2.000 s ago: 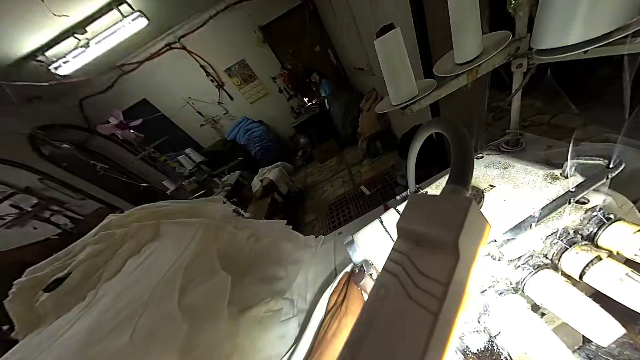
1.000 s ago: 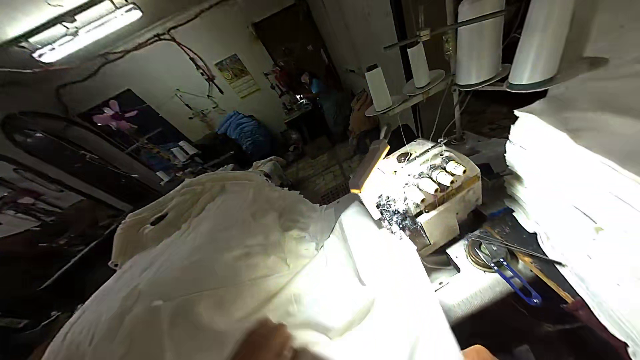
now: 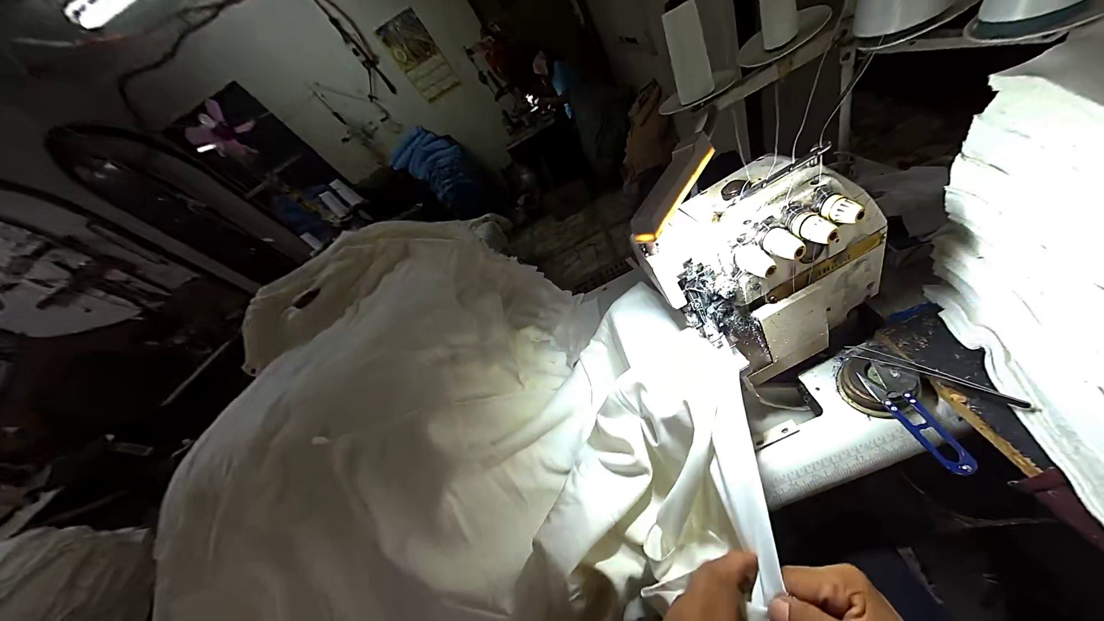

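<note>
My left hand (image 3: 716,591) and my right hand (image 3: 828,593) are side by side at the bottom of the view, both pinching the folded edge of a white fabric piece (image 3: 690,440). From them the edge runs up to the needle area of an overlock sewing machine (image 3: 776,250), where the far end of the cloth lies at the presser foot; the foot itself is hard to see in the glare. A large heap of off-white fabric (image 3: 379,414) spreads left of the machine. Blue-handled thread snips (image 3: 931,435) lie right of the machine bed, well away from my hands.
A tall stack of white cloth (image 3: 1026,259) stands at the right edge. Thread cones (image 3: 687,52) sit on a rack behind the machine. A tweezers-like metal tool (image 3: 949,377) lies near the snips. Someone in blue (image 3: 565,86) is at the far end of the room.
The view has swung widely since the first frame. My hands have come together on the fabric edge; one second ago one hand was on the heap at lower left, blurred.
</note>
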